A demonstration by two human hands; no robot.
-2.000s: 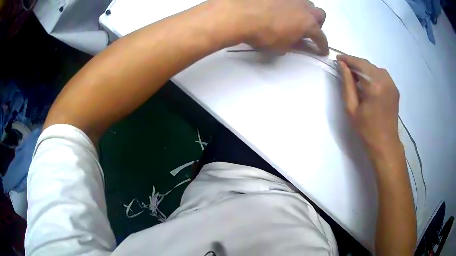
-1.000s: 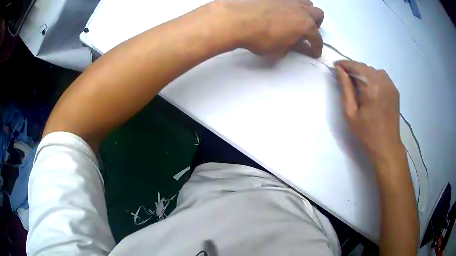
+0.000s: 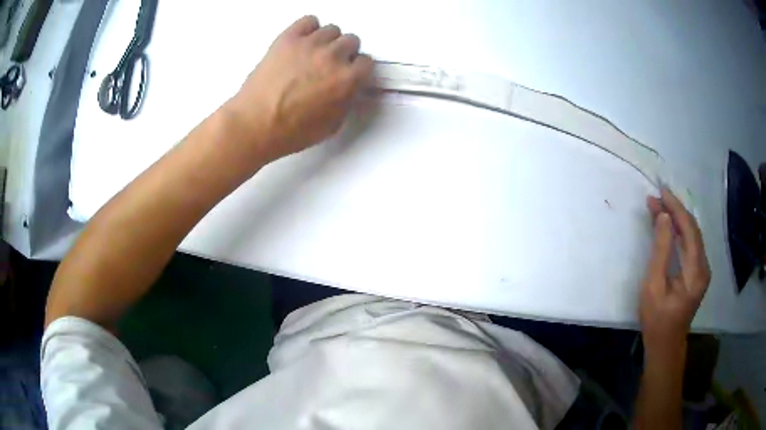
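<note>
A long, curved cream pattern template (image 3: 554,111) with handwriting lies on the white-covered table, with dark lines along its edges. Whether white fabric lies under it I cannot tell. My left hand (image 3: 312,80) is closed over the template's left end and covers it. My right hand (image 3: 674,256) is at the template's right end, its fingertips pinching the tip or something thin there. No pen can be made out in it.
Fabric shears (image 3: 128,80) lie at the table's upper left, near the grey strip (image 3: 63,138). Smaller scissors (image 3: 11,86) lie on the neighbouring surface at the far left. The iron's dark soleplate (image 3: 742,220) shows at the right edge. The table's front edge runs before my lap.
The view has shifted, so the shears and iron show more. My hands have moved apart to the template's two ends, and most of the template is now uncovered between them.
</note>
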